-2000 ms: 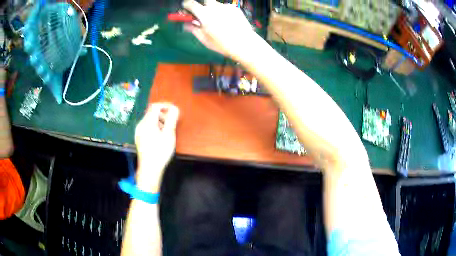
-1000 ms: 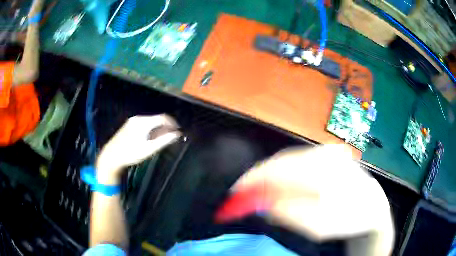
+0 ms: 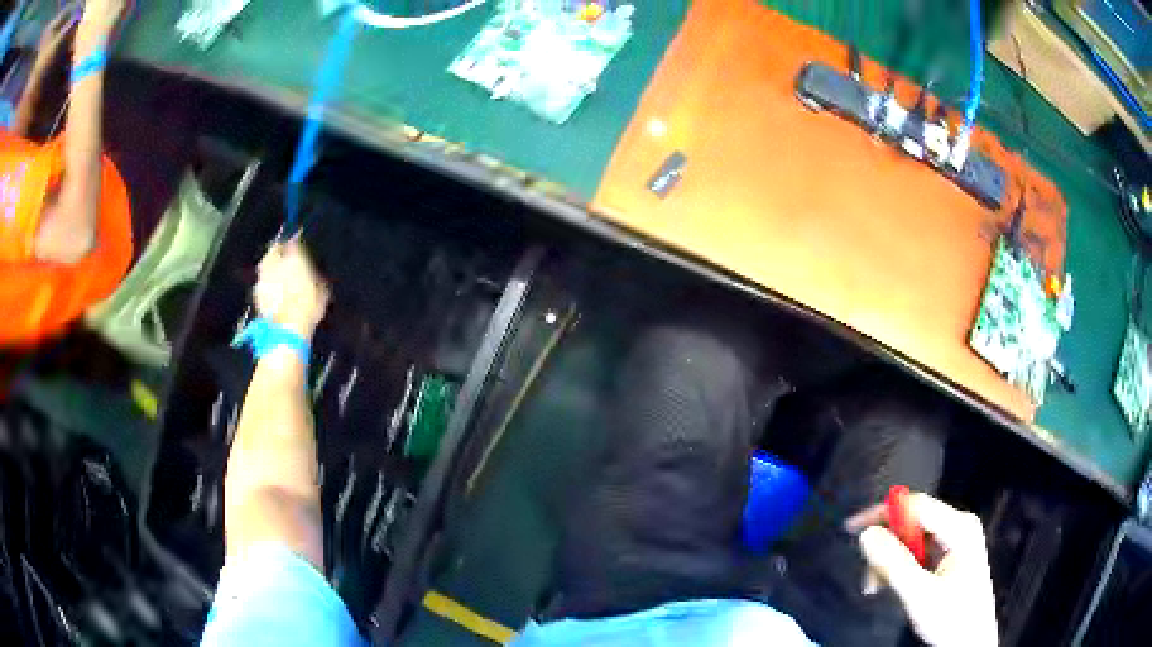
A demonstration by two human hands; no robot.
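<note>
My left hand point(image 3: 291, 288), with a light blue wrist strap point(image 3: 272, 339), reaches over the slotted black tray point(image 3: 329, 442) at the left, below the bench edge. Its fingers are small and dark; I cannot tell whether they hold anything. My right hand point(image 3: 932, 562) holds a red-handled tool point(image 3: 905, 523) above my lap at the lower right. A green circuit board point(image 3: 1021, 319) lies on the right end of the orange-brown mat point(image 3: 783, 202). A green board point(image 3: 431, 415) also shows in the tray.
Connectors point(image 3: 916, 129) with black blocks sit at the mat's back edge. A small dark piece point(image 3: 667, 173) lies at the mat's left. Another board point(image 3: 546, 53) lies on the green bench. A person in orange point(image 3: 63, 228) is at the far left. A blue cord point(image 3: 321, 114) hangs over the bench edge.
My view has turned down and left. My left hand has moved out over the black tray. My right hand, with the red tool, has moved to the lower right over my lap.
</note>
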